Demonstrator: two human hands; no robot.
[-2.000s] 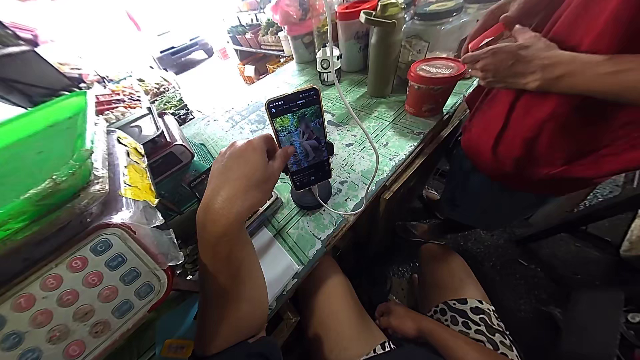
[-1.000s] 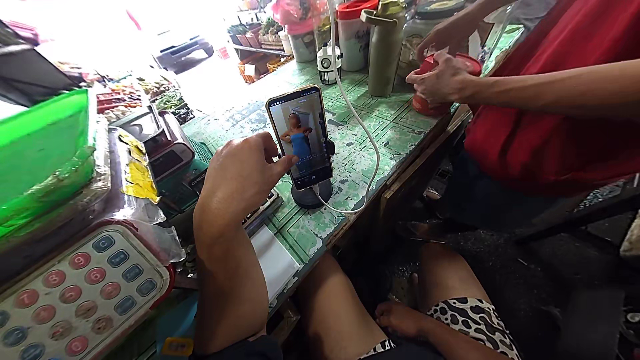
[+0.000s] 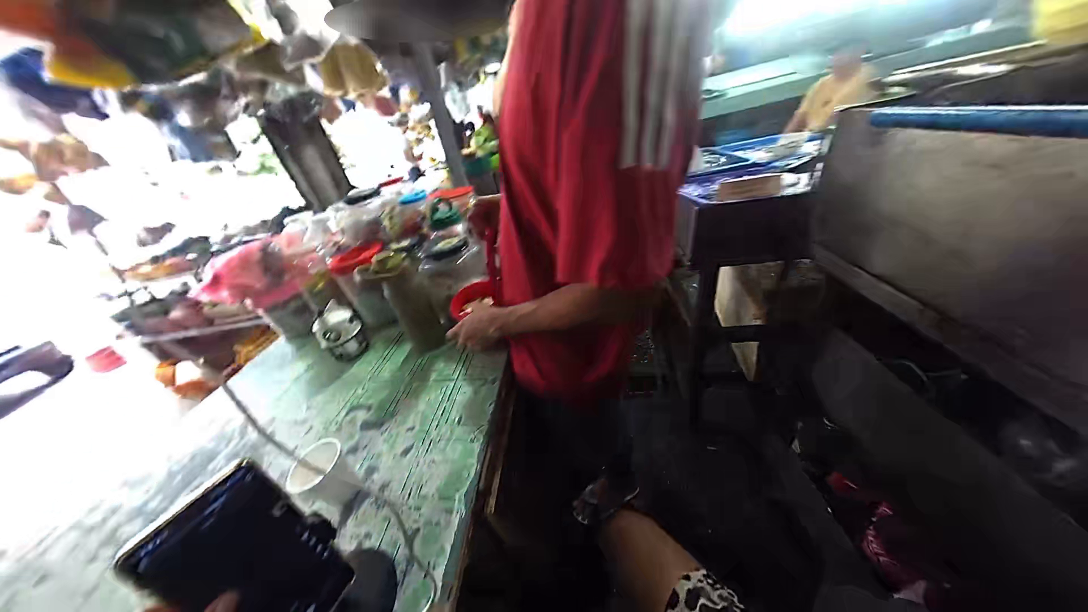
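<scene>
At the lower left, a smartphone [image 3: 234,544] with a dark screen leans in a holder with a dark round base [image 3: 370,578]. Fingertips of my left hand [image 3: 223,602] show at the bottom edge of the picture, by the lower part of the phone; the rest of that hand is cut off. A white cup [image 3: 314,472] is on the green table [image 3: 408,399] just behind the phone, and a white cable [image 3: 272,438] passes by it. My right hand is out of view.
A person in a red shirt [image 3: 569,195] stands at the table's right edge, a hand by a red container [image 3: 472,297]. A green bottle [image 3: 412,310], a small white device [image 3: 340,331] and several lidded jars line the back. A bench [image 3: 952,221] is on the right.
The view has swung up and to the right. The phone screen, lit with a picture before, is dark. A white cup shows behind the phone, where earlier frames show none.
</scene>
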